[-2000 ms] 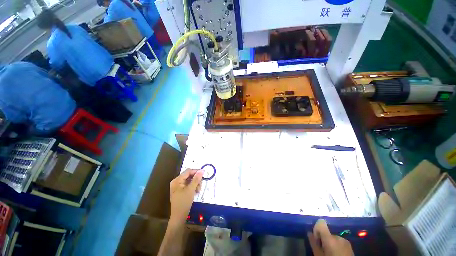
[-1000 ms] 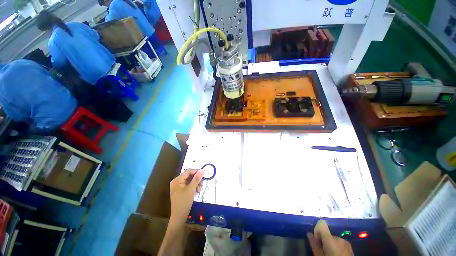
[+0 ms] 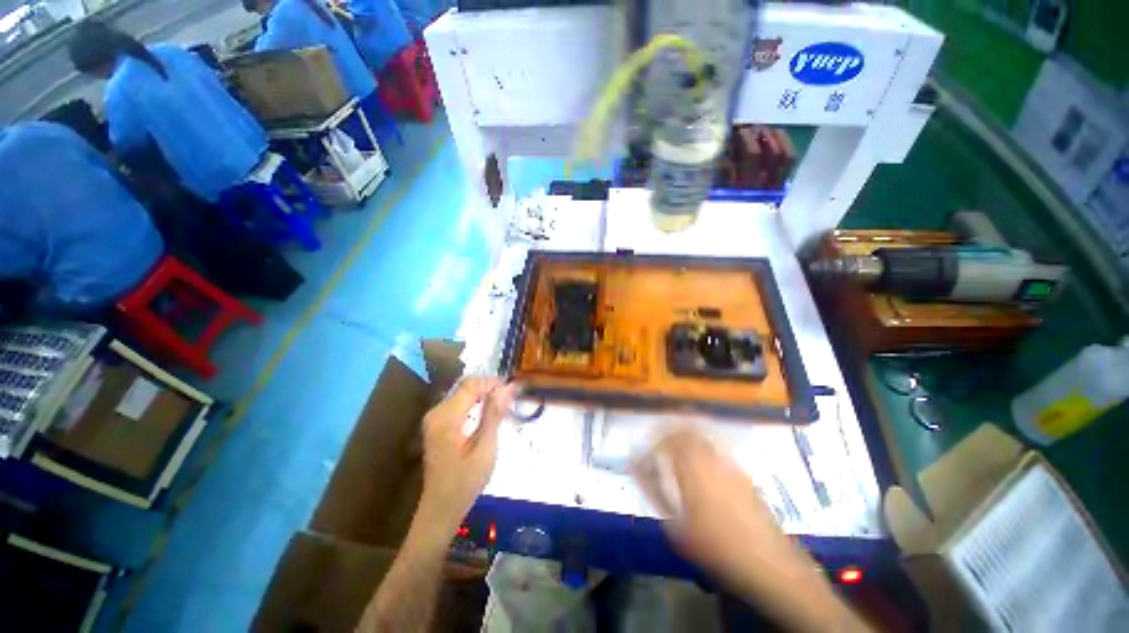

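Note:
The orange fixture board with a thick black frame (image 3: 650, 407) lies on the white machine bed. A black block (image 3: 575, 318) sits in its left part and a second black block (image 3: 718, 351) in its right part. My left hand (image 3: 468, 433) is at the board's near left corner, with the thin black ring (image 3: 530, 409) at its fingertips; whether the fingers touch the frame is unclear. My right hand (image 3: 696, 485) is motion-blurred over the bed in front of the board; its grip cannot be made out. The glue syringe (image 3: 683, 179) hangs behind the board.
The white gantry (image 3: 532, 74) stands at the back. A hot air gun (image 3: 941, 275) lies on a wooden block at right, near a white bottle (image 3: 1075, 393). An open carton (image 3: 916, 519) is at front right. Several people in blue sit at far left.
The fixture board has come nearer to me. The syringe has moved right and is no longer over it. My right hand has left the front edge and moved up-left; my left hand has risen slightly.

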